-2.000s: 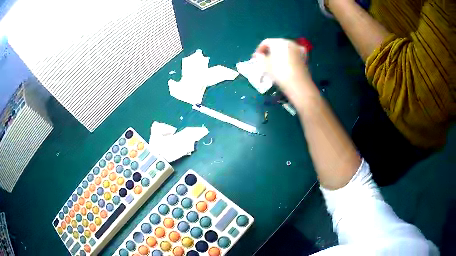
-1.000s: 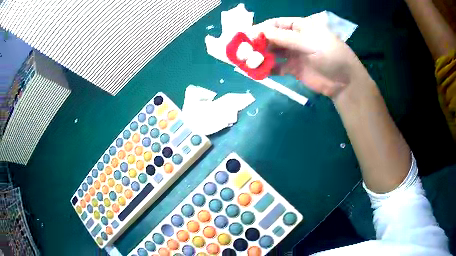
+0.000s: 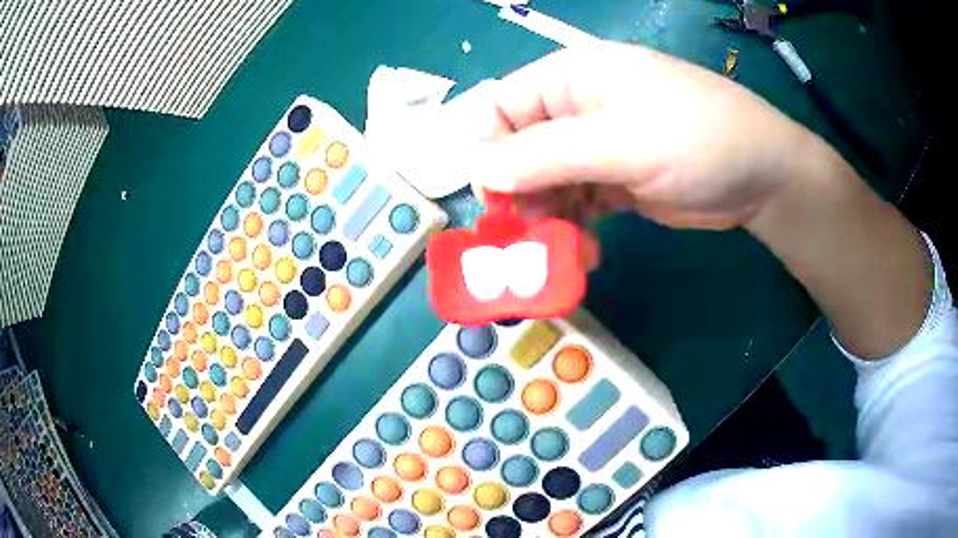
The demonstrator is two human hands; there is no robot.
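My right hand (image 3: 651,137) pinches a red silicone piece (image 3: 446,278) by its small top tab. The piece hangs upright with two white patches facing me, just above the top corner of the nearer keyboard-shaped panel (image 3: 478,420). That panel has rows of coloured round domes and runs off the bottom edge. A second such panel (image 3: 263,278) lies beyond it at the left, with a long dark bar. A crumpled white wipe (image 3: 404,126) lies by the second panel's upper end, partly behind my fingers. My left hand is not in view.
Tall stacks of panel edges (image 3: 126,47) stand at the upper left, with another stack (image 3: 47,210) beside them. A white pen-like stick (image 3: 546,26) and black-handled pliers (image 3: 754,19) lie at the top. A mesh-like patterned object (image 3: 47,452) is at the lower left edge.
My right hand first reached to the upper right, then brought the red piece back and down to the nearer panel. The camera view has shifted. The neighbouring person's arm has left the picture.
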